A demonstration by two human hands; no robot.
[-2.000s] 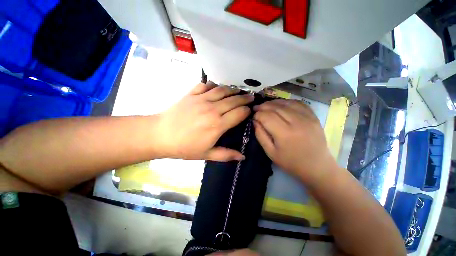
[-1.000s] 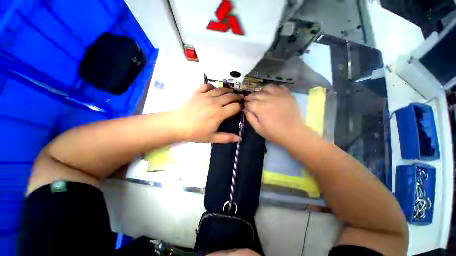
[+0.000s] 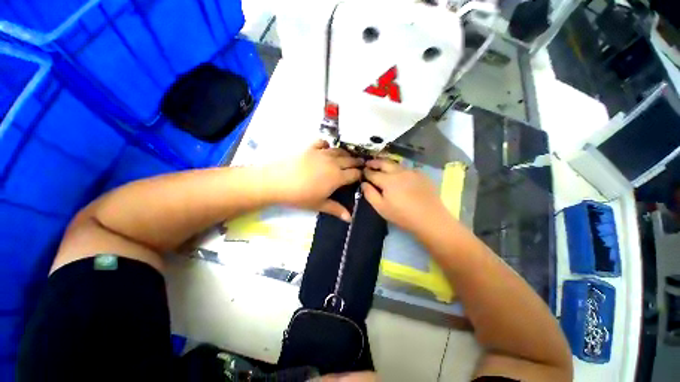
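Observation:
A long black fabric panel [image 3: 317, 257] runs from under the sewing machine head [image 3: 388, 82] toward my lap. A thin metal chain [image 3: 344, 254] lies down its middle, with a shiny ring [image 3: 334, 302] at its near end. A small black pouch [image 3: 324, 339] with a silvery zipper line lies on the panel's near end. My left hand [image 3: 322, 179] presses the panel's far end from the left, thumb beside the chain. My right hand [image 3: 399, 192] presses it from the right, fingertips close to the left ones. The needle area is mostly hidden by the fingers and head.
Blue crates [image 3: 97, 149] stand at the left, with another black pouch [image 3: 209, 102] in one. Yellow tape [image 3: 452, 195] edges the pale plate. Clear plastic sheeting [image 3: 511, 194] lies at right. Two blue bins [image 3: 589, 317] stand farther right, the nearer holding silver hardware.
The camera view has shifted back, showing more of the machine head, crates and near pouch. Both hands stay at the panel's far end under the head.

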